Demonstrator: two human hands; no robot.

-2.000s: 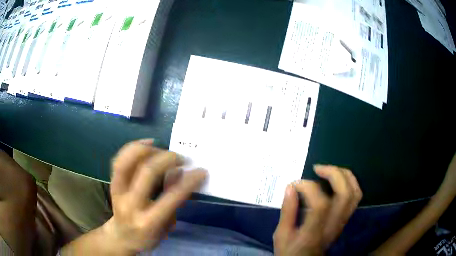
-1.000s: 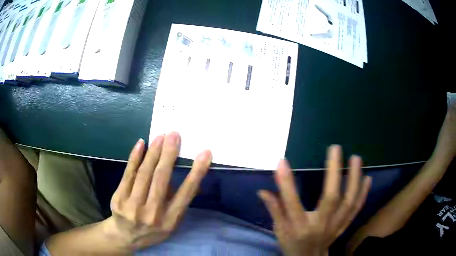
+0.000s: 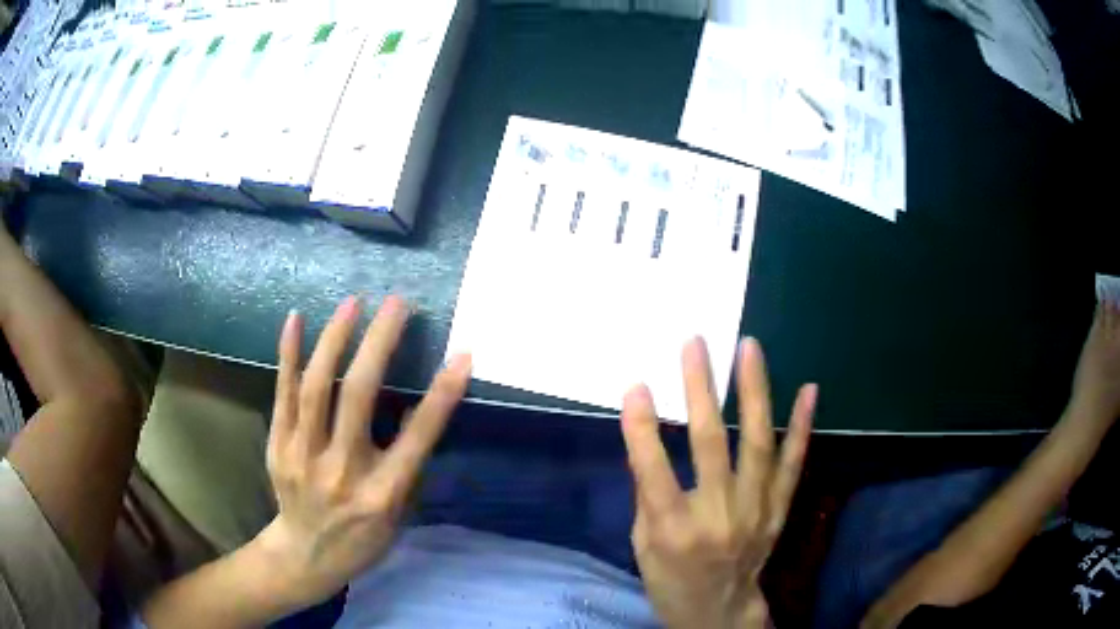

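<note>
An instruction leaflet (image 3: 602,270) lies on the dark green table (image 3: 847,332) in front of me, its near edge at the table's edge. It shows dark heading bars and faint small drawings near its far side. My left hand (image 3: 350,430) is spread, palm down, with its thumb tip at the leaflet's near left corner. My right hand (image 3: 712,492) is spread, with fingertips over the leaflet's near right corner. Neither hand grips anything.
A row of overlapping white thermometer boxes (image 3: 375,135) lies at the far left. Unfolded leaflets (image 3: 798,111) lie beyond the leaflet to the right. More loose papers (image 3: 1019,49) lie at the far right. A person's arm (image 3: 1032,504) is at the right, another person's arm (image 3: 74,356) at the left.
My left hand has opened from bent fingers and shifted slightly left of the leaflet. My right hand has straightened its fingers and moved left onto the leaflet's near corner. The camera view has shifted.
</note>
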